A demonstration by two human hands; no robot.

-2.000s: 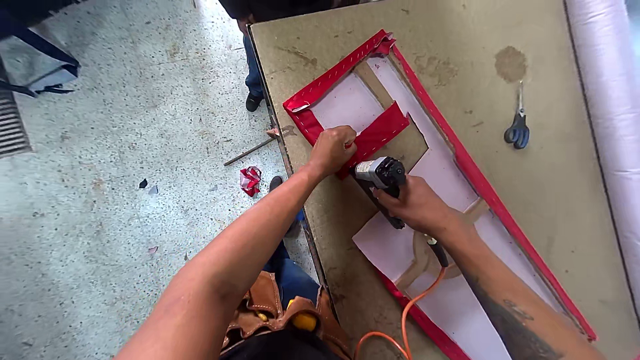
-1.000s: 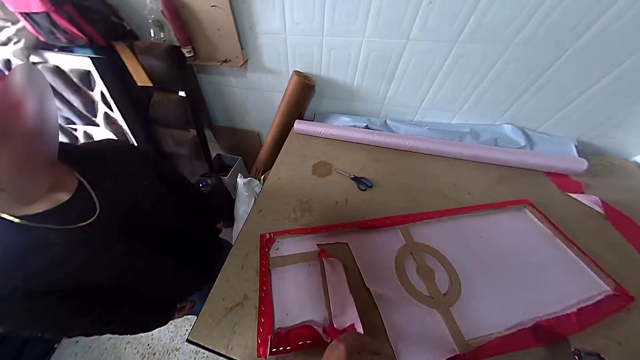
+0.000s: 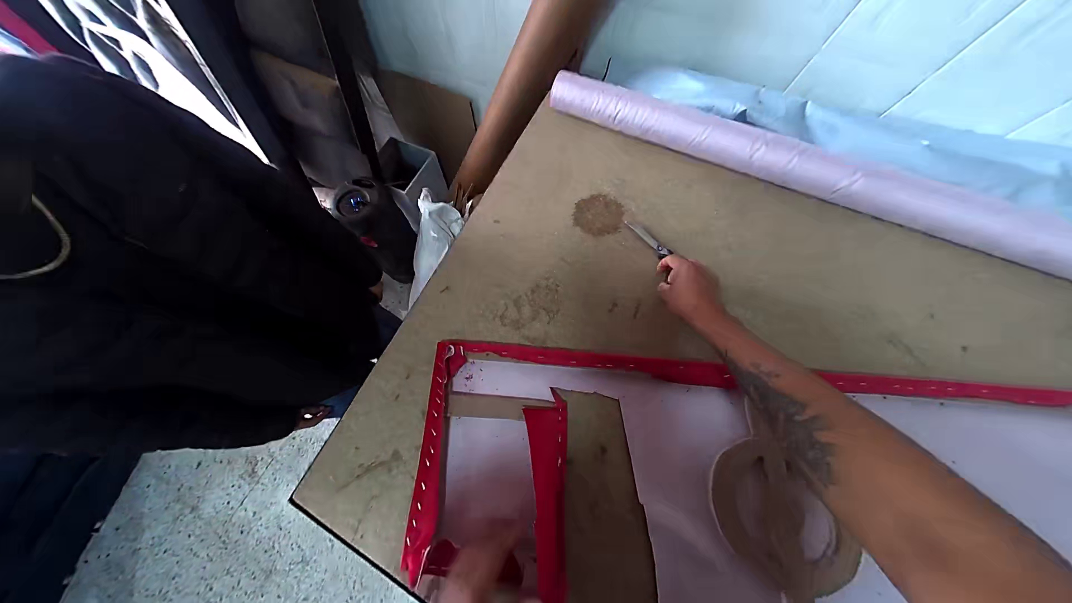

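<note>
My right hand (image 3: 688,286) is closed around the handles of a pair of scissors (image 3: 649,239), whose blades point away to the upper left over the table. My left hand (image 3: 481,569), blurred at the bottom edge, is over the lower end of the frame's left section; its finger state is unclear. Below my right arm lies a wooden frame covered in white sheet, its edges wrapped in red fabric (image 3: 620,360) fixed with a row of staples. A red fabric strip (image 3: 548,494) runs along an inner bar beside a cut-out opening. A round wooden piece (image 3: 783,519) shows mid-frame.
A wrapped pinkish roll (image 3: 804,167) lies along the table's (image 3: 452,310) far edge, with pale blue plastic sheeting (image 3: 871,134) behind it. A brown roll (image 3: 528,84) leans near the far left corner. A person in dark clothing (image 3: 167,276) stands to the left of the table.
My right hand has reached to the scissors, which lay free on the table one second ago. The staple gun it held two seconds ago is out of view. The view has turned strongly.
</note>
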